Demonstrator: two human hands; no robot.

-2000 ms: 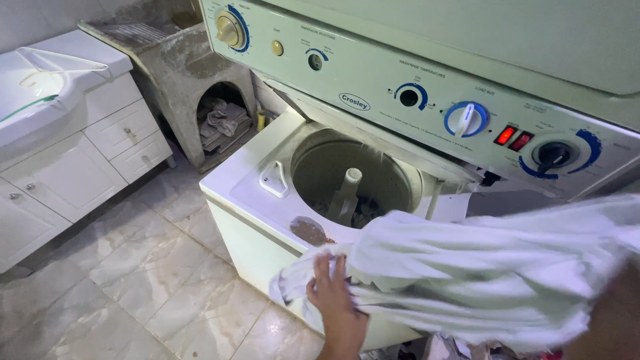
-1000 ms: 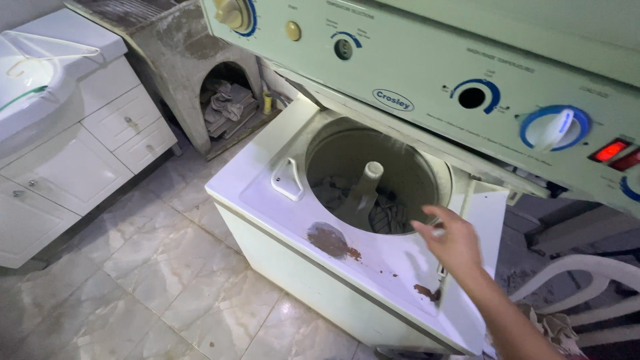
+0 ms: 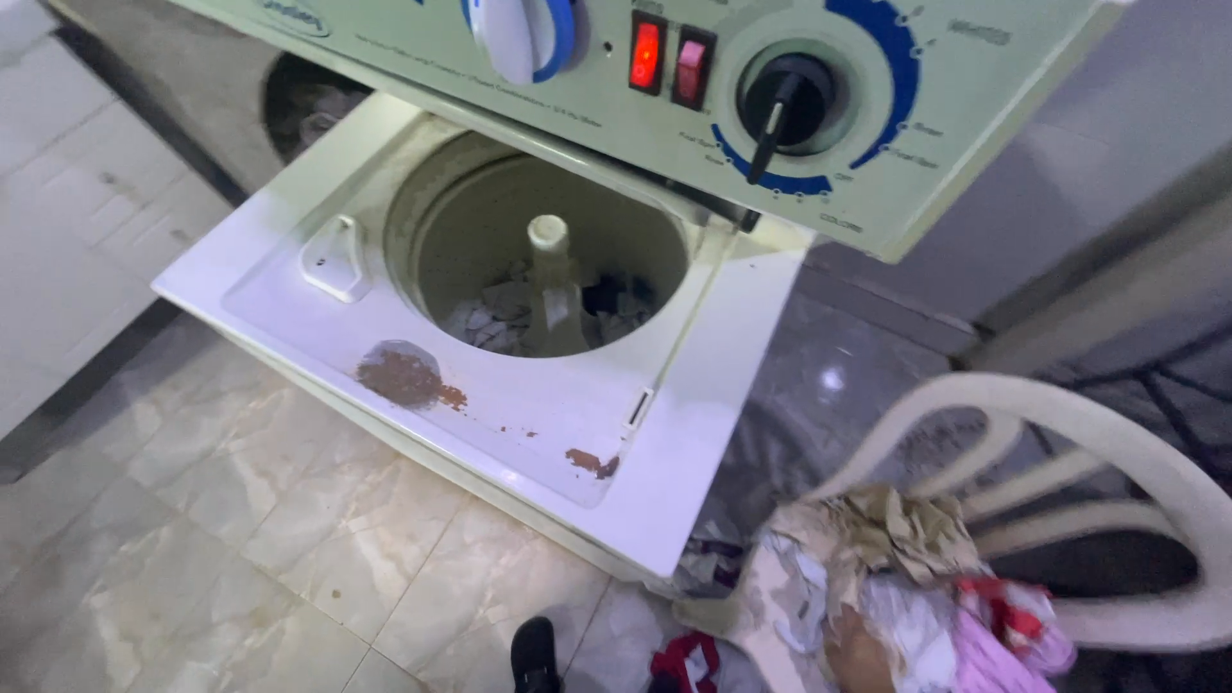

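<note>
What looks like my right hand point(image 3: 857, 657) is at the bottom edge of the view, among clothes point(image 3: 900, 606) piled on a white plastic chair point(image 3: 1030, 390). Its fingers are partly hidden and blurred, so its grip is unclear. My left hand is out of view. The top-loading washer point(image 3: 520, 472) stands with its tub uncovered. Light and dark fabric point(image 3: 496, 313) lies low in the tub around the agitator point(image 3: 549, 236). Rust marks point(image 3: 399, 373) spot the washer's white top.
A control panel point(image 3: 616, 106) with knobs and a lit red switch point(image 3: 646, 56) overhangs the washer. A shoe point(image 3: 535, 654) and red-and-white cloth point(image 3: 688, 662) are on the tiled floor point(image 3: 289, 549). A white cabinet point(image 3: 87, 212) is at left.
The large white cloth both hands had two seconds ago is no longer in them one second ago. The hand over the washer's front has left that spot. The view has swung right.
</note>
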